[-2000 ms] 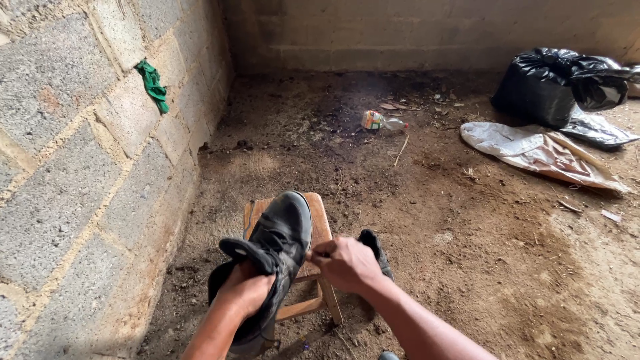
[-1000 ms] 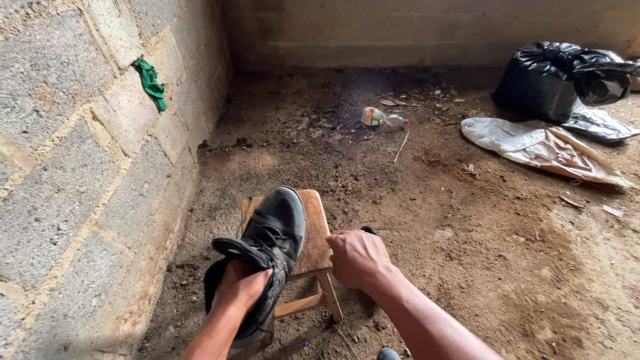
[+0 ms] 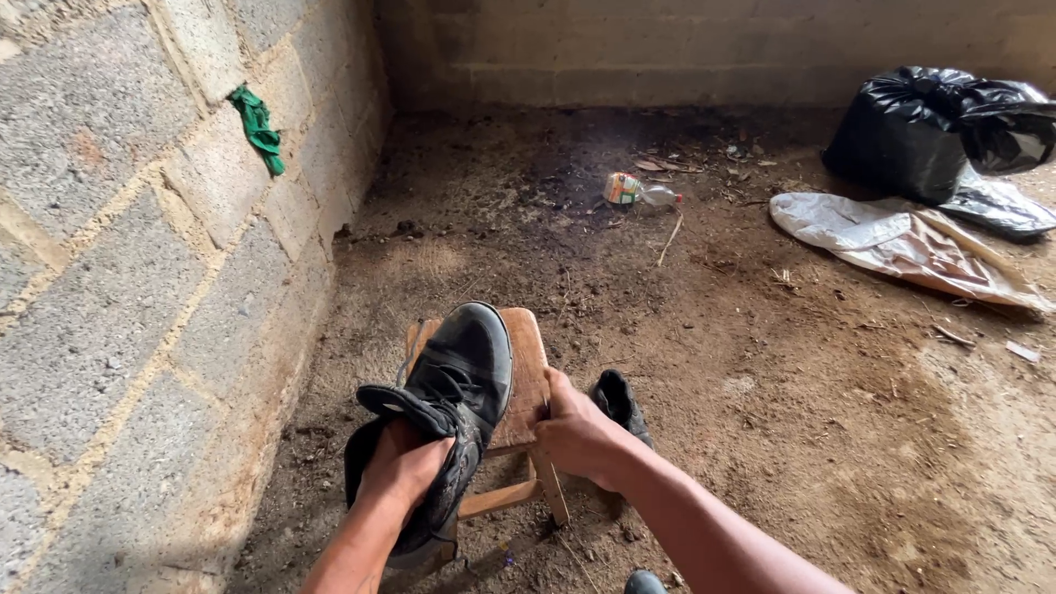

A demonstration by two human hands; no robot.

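Observation:
My left hand [image 3: 406,462] is pushed into the opening of a black lace-up boot [image 3: 462,363] and holds it tilted above a small wooden stool [image 3: 524,379]. The boot's toe points away from me; its loose tongue and laces show. Beside the stool's right edge my right hand [image 3: 573,425] is closed, its fingers curled around something small and mostly hidden; what it is I cannot tell. A second black shoe [image 3: 619,404] stands on the dirt floor just right of that hand.
A block wall [image 3: 124,247] with a green cloth [image 3: 257,130] runs along the left. Farther off lie a plastic bottle [image 3: 639,191], a black plastic bag [image 3: 895,140] and a white sack [image 3: 891,243]. The toe of a shoe [image 3: 643,582] shows at the bottom edge.
Compared with one second ago, my right hand has moved left and nearer to the boot, uncovering more of the second shoe. My left hand stays inside the boot.

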